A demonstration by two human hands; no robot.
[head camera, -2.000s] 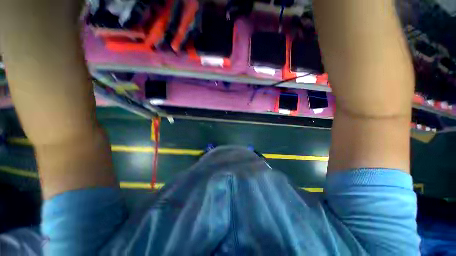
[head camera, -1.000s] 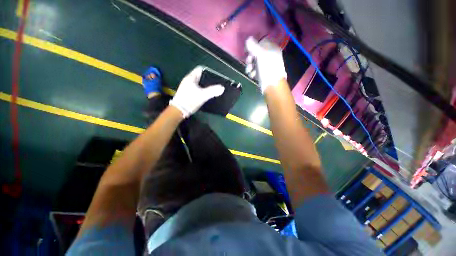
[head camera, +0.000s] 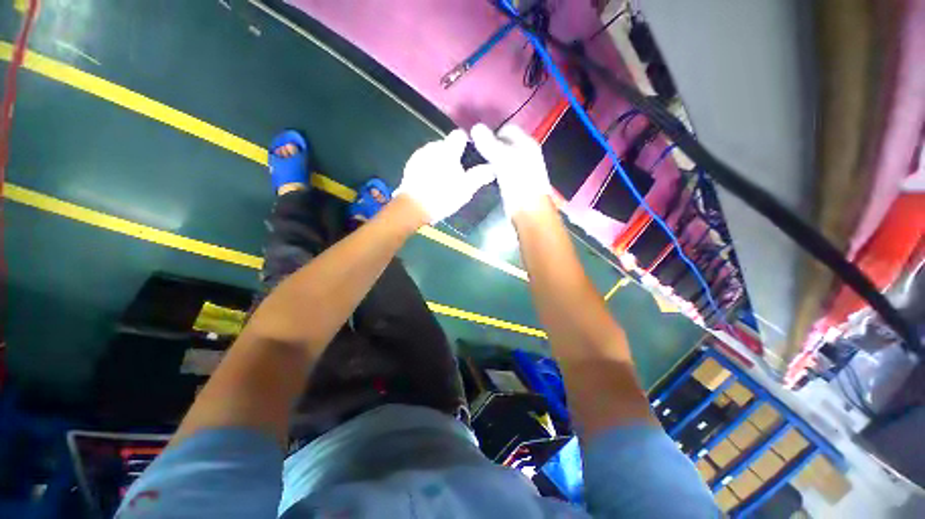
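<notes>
My left hand (head camera: 438, 180), in a white glove, holds a black box (head camera: 471, 155) at the shelf's front edge. Most of the box is hidden by the gloves; a dark part shows between the hands. My right hand (head camera: 515, 170), also in a white glove, is against my left hand at the box, its fingertips bent in. Whether it grips the box or a lead cannot be told. A thin black lead (head camera: 524, 103) runs from the shelf down toward the fingertips.
The pink-lined shelf (head camera: 396, 41) carries black boxes (head camera: 621, 193) and red trays (head camera: 634, 229). A blue network cable (head camera: 631, 182) and a thick black cable (head camera: 751, 195) cross in front. Black crates (head camera: 172, 314) stand behind on the green floor; a blue rack (head camera: 753, 426) holds cartons.
My right hand has come back from the shelf to meet my left hand. My left hand has moved slightly right with the box, which is now mostly covered. A second blue slipper now shows.
</notes>
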